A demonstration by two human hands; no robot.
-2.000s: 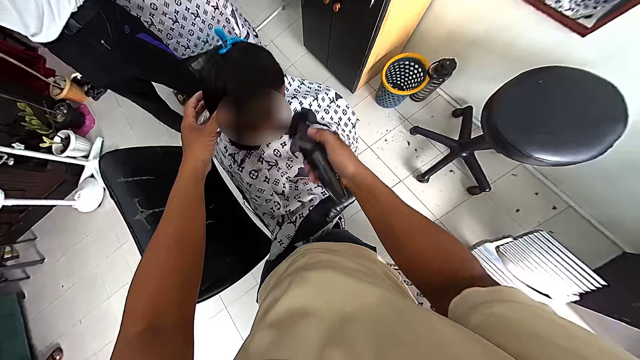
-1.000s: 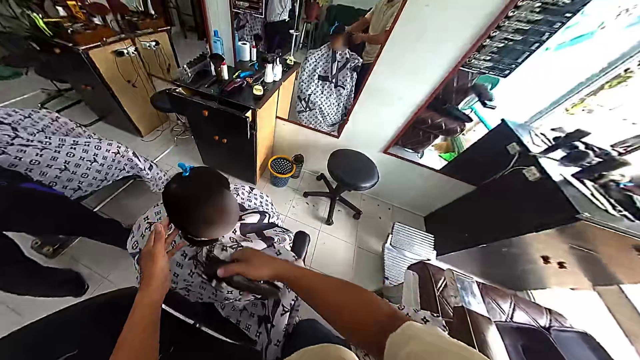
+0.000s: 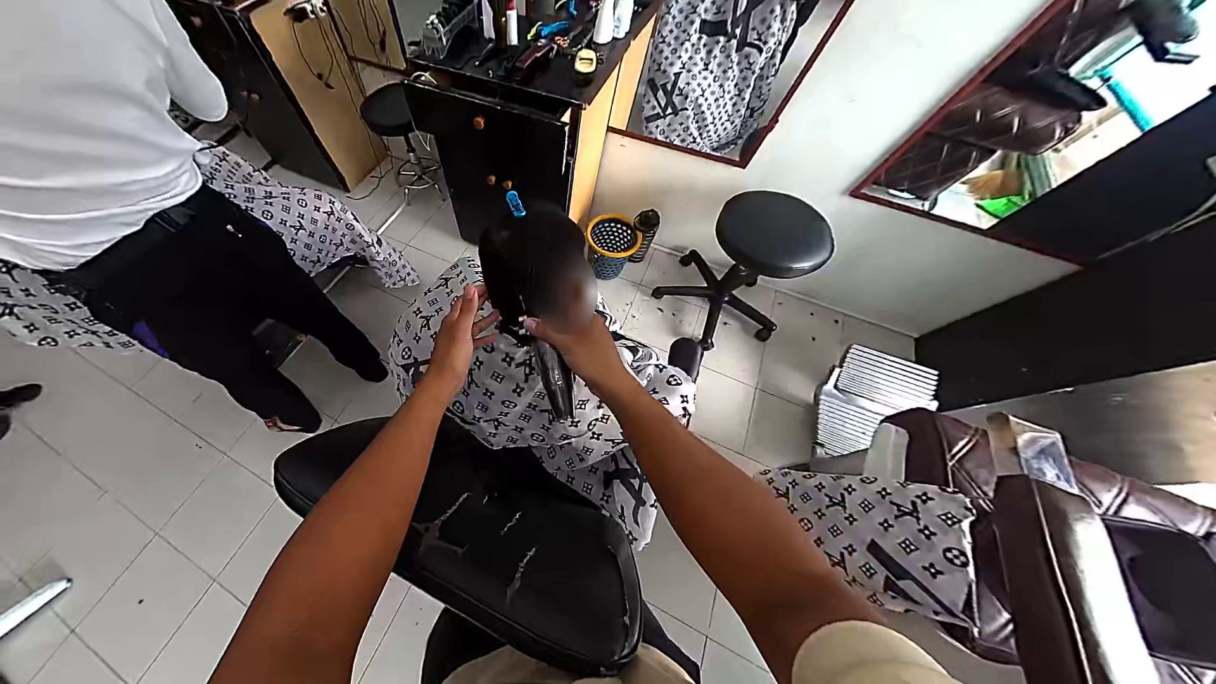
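Note:
A seated person (image 3: 527,256) with dark hair and a blue hair clip (image 3: 515,203) wears a patterned white cape (image 3: 494,394). At the side of the head is my left hand (image 3: 461,337), its fingers spread against the hair and nothing visible in them. My right hand (image 3: 575,347) grips a black hair clipper (image 3: 553,380) close to the lower hair, the clipper's body pointing down over the cape. Part of its head end is hidden by my fingers.
A torn black chair back (image 3: 513,551) stands between me and the seated person. A co-worker (image 3: 123,171) stands at the left. Beyond are a black cabinet (image 3: 494,157), a basket (image 3: 614,249) and a wheeled stool (image 3: 774,233). A brown barber chair (image 3: 1045,551) is at the right.
My right hand has moved with the clipper from the front of the cape to the hair, and the clipper now points down. The view has shifted.

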